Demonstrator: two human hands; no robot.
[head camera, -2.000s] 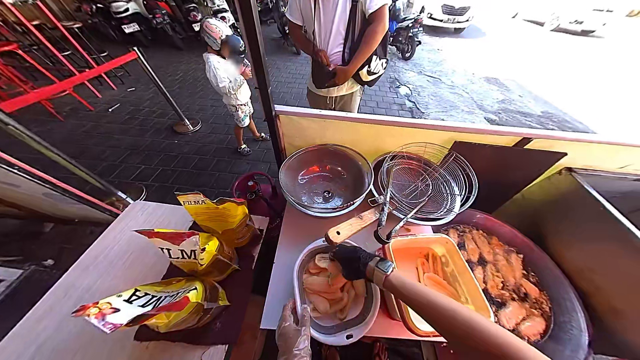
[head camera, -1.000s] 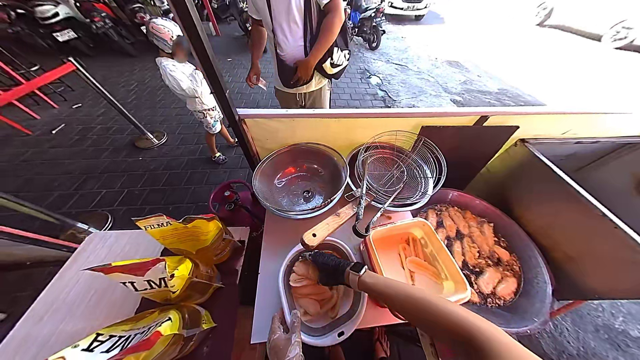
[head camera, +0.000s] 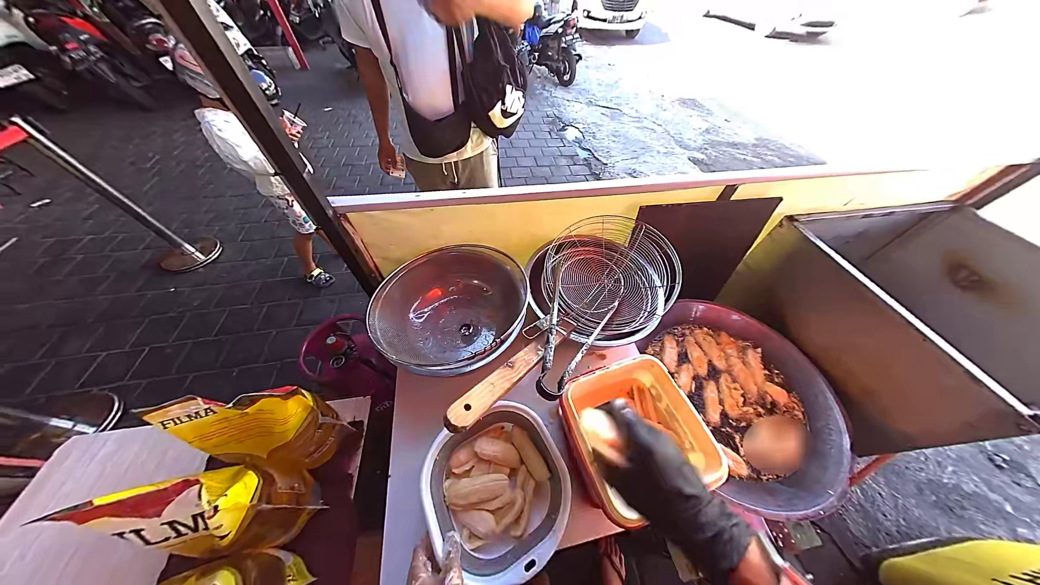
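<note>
My right hand (head camera: 662, 479), in a black glove, is over the orange plastic tub (head camera: 573, 406) of batter, holding a pale peeled banana piece (head camera: 601, 435). More pieces lie in the batter. My left hand (head camera: 436, 565), in a clear plastic glove, touches the lower left rim of a white plastic basin (head camera: 561, 496) at the front of the table. Peeled bananas (head camera: 479, 490) fill that basin. Browned fritters (head camera: 731, 370) fry in dark oil in a wide metal wok (head camera: 821, 439) at the right.
A mesh strainer over a bowl (head camera: 447, 309) and a wire skimmer (head camera: 613, 280) with a wooden handle (head camera: 496, 386) stand behind, beside tongs (head camera: 552, 357). Cooking oil pouches (head camera: 268, 422) lie left. A metal box (head camera: 918, 325) stands right of the wok. Two people (head camera: 439, 106) stand beyond the yellow partition (head camera: 487, 231).
My right hand has moved from the basin of bananas to over the orange tub, with a banana piece in it. My left hand has stayed at the basin.
</note>
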